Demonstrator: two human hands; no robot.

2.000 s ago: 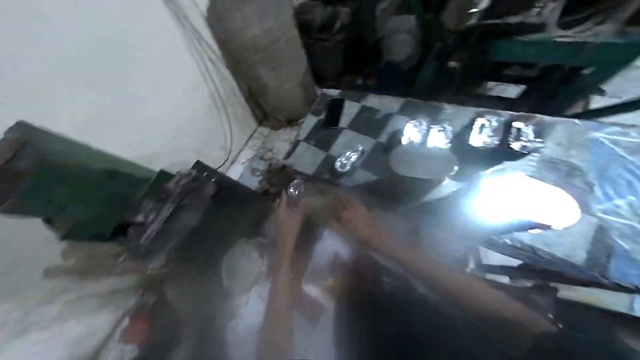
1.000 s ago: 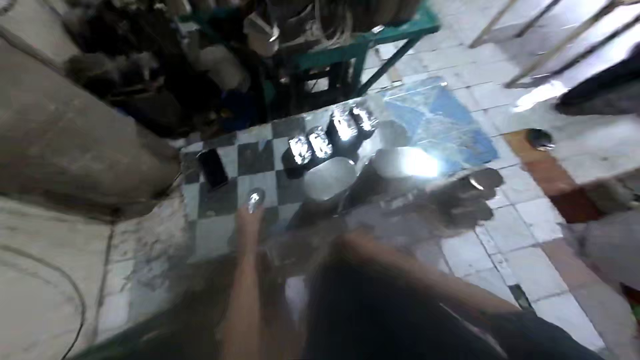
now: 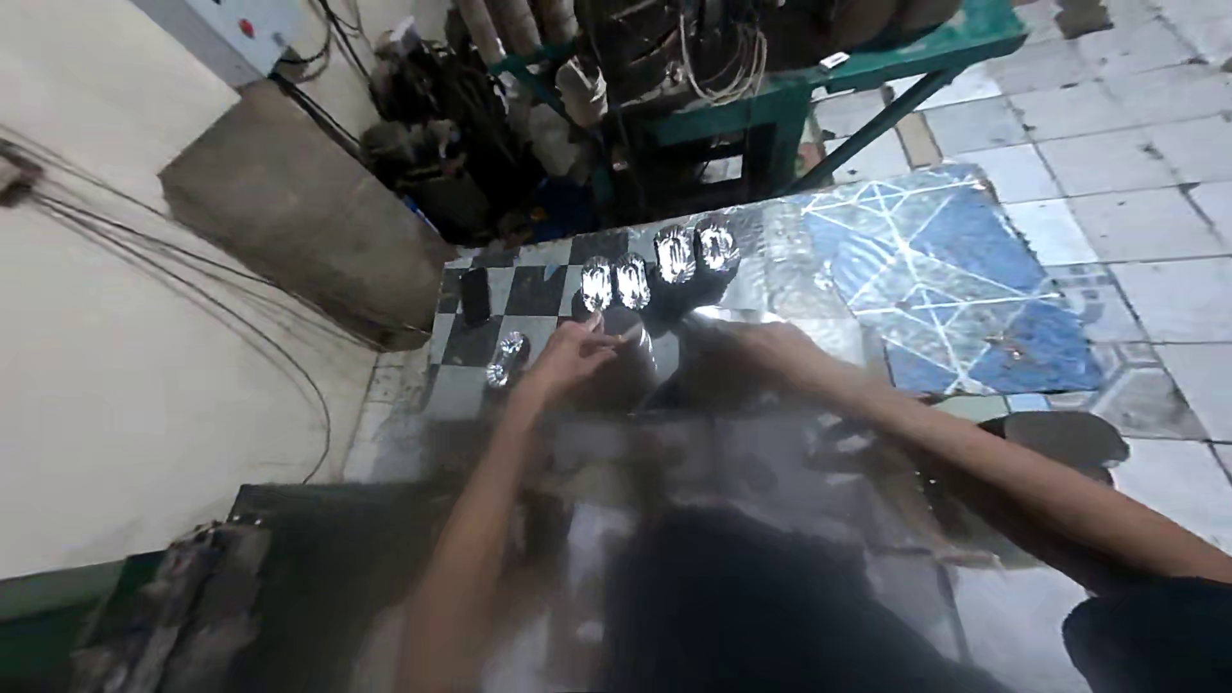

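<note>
My left hand (image 3: pixel 576 358) is over the tiled tabletop, its fingertips at the left rim of a round grey stack or container (image 3: pixel 626 356); whether it grips it is unclear. My right hand (image 3: pixel 746 346) is blurred and lies by a second shiny rounded thing (image 3: pixel 736 315), its fingers mostly hidden. Behind the hands, several shiny metal oblong pieces (image 3: pixel 597 285) stand in a row, with another pair (image 3: pixel 676 255) a little farther right. One more shiny metal piece (image 3: pixel 507 359) lies left of my left hand. A dark phone-like object (image 3: pixel 475 295) rests at the table's left.
A blue patterned tile panel (image 3: pixel 948 279) forms the right part of the tabletop. Behind it stands a green metal bench (image 3: pixel 789 106) with coiled wire (image 3: pixel 727 72). A grey-brown block (image 3: pixel 298 212) leans by the left wall, where cables hang (image 3: pixel 241 303).
My left hand has moved right, from the single shiny piece at the left to the round grey thing. That shiny piece now lies free of the hand. The view has shifted.
</note>
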